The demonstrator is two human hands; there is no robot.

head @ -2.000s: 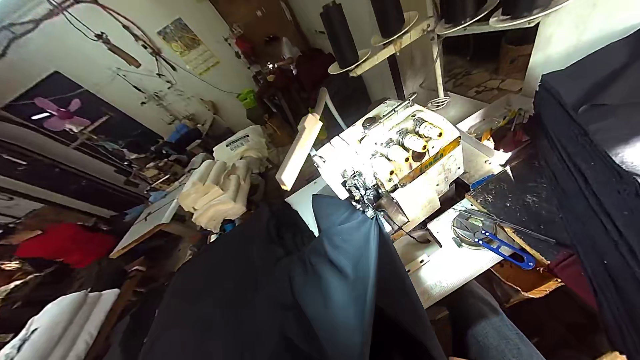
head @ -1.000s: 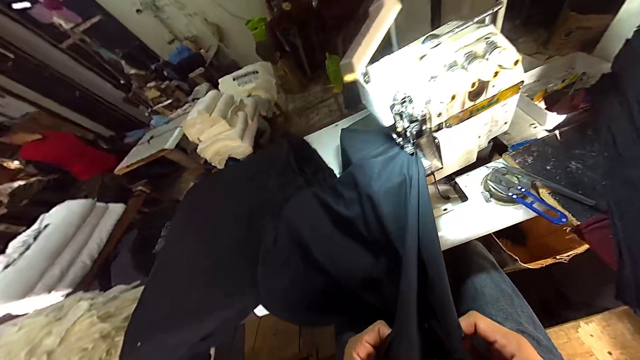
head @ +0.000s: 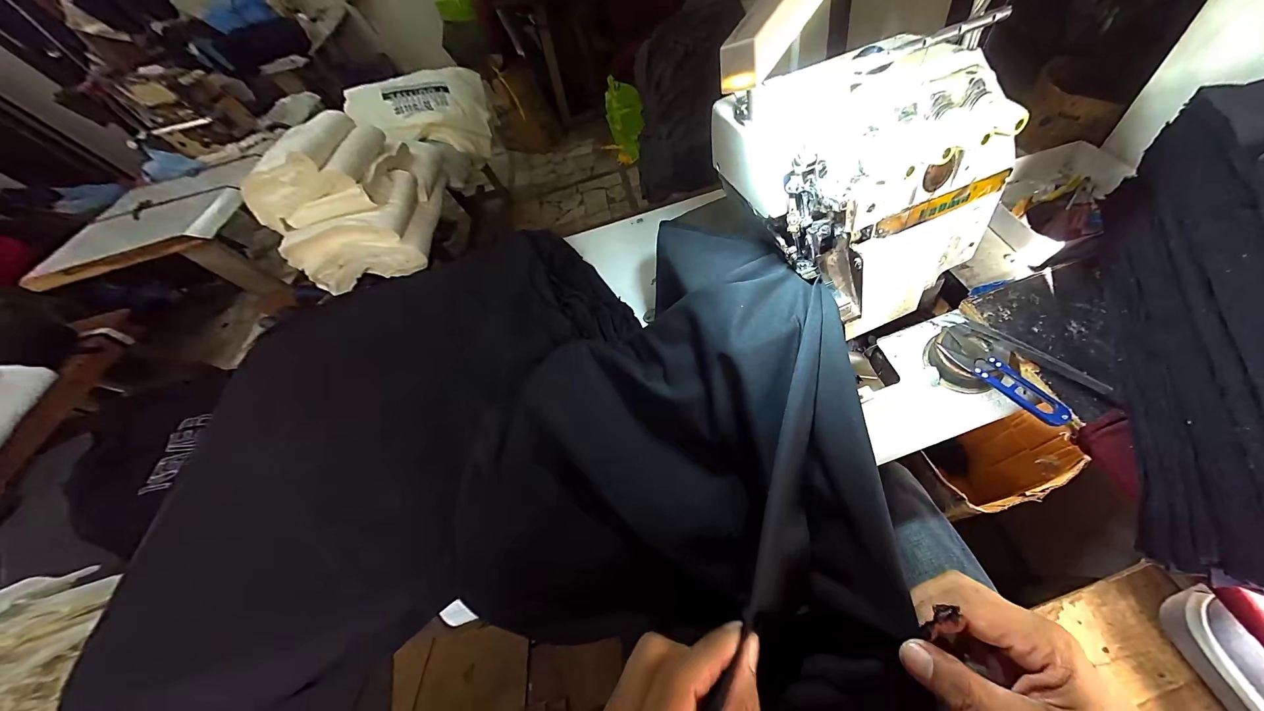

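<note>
Black fabric [head: 691, 415] runs from under the presser foot of a white overlock sewing machine [head: 889, 148] down to the bottom of the view. At its lower end my left hand [head: 686, 671] pinches a fold of the fabric between thumb and fingers. Further right, my right hand [head: 1007, 642] grips the fabric's edge, with a small dark frayed bit showing between the fingers. A pile of black fabric [head: 346, 425] spreads to the left. Blue-handled thread snips [head: 1027, 390] rest on the machine table, right of the fabric.
Stacked dark fabric [head: 1185, 326] stands at the right edge. Below the white machine table [head: 908, 425] is an opened cardboard box [head: 1017, 459]. Cream fabric rolls [head: 346, 197] lie at the back left, beside another table [head: 128, 232]. A white tray [head: 1076, 178] sits behind the machine.
Two seconds ago neither hand was in view; both came in at the bottom a second ago, on the fabric. The view has tilted down and shifted left.
</note>
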